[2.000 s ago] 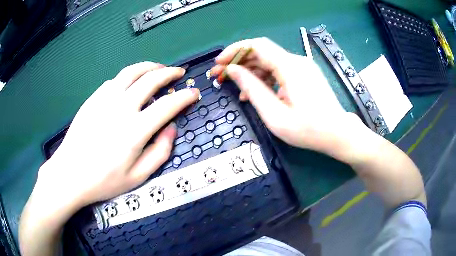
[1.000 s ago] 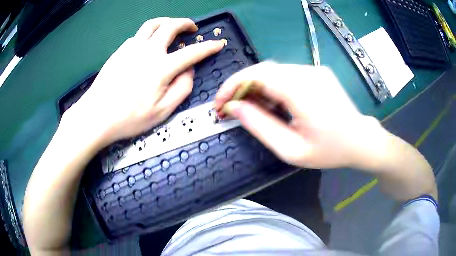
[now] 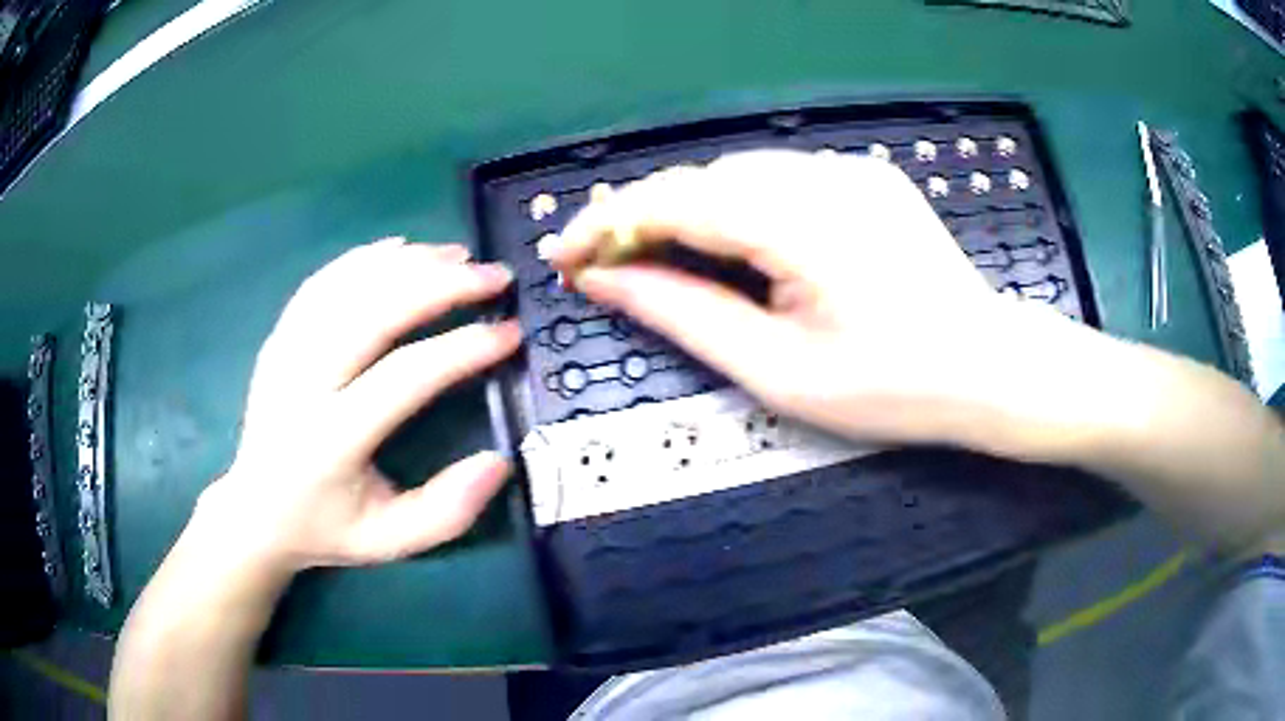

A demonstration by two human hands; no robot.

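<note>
The black component tray (image 3: pixel 789 556) lies in front of me with rows of round pockets. Small round parts (image 3: pixel 965 147) with copper-coloured centres sit in its far rows. A pale fixture bar (image 3: pixel 641 458) lies across the tray; its right part is behind my right hand. My right hand (image 3: pixel 789 289) is over the tray's far left pockets, fingers pinched on a small gold-brown hand tool (image 3: pixel 620 248), mostly hidden. Whether its tip holds a part cannot be told. My left hand (image 3: pixel 381 409) is at the tray's left edge, fingers apart, with nothing seen in it.
Two fixture bars (image 3: pixel 96 451) lie at the left. Slim silver tweezers (image 3: pixel 1157 233) and another fixture bar (image 3: pixel 1205 240) lie at the right, beside a white sheet (image 3: pixel 1251 289). Dark equipment is at the far left corner. Part of another bar shows at the far edge.
My view has shifted left. My right hand has moved from the fixture bar to the tray's far left pockets. My left hand has moved off the pockets to the tray's left edge.
</note>
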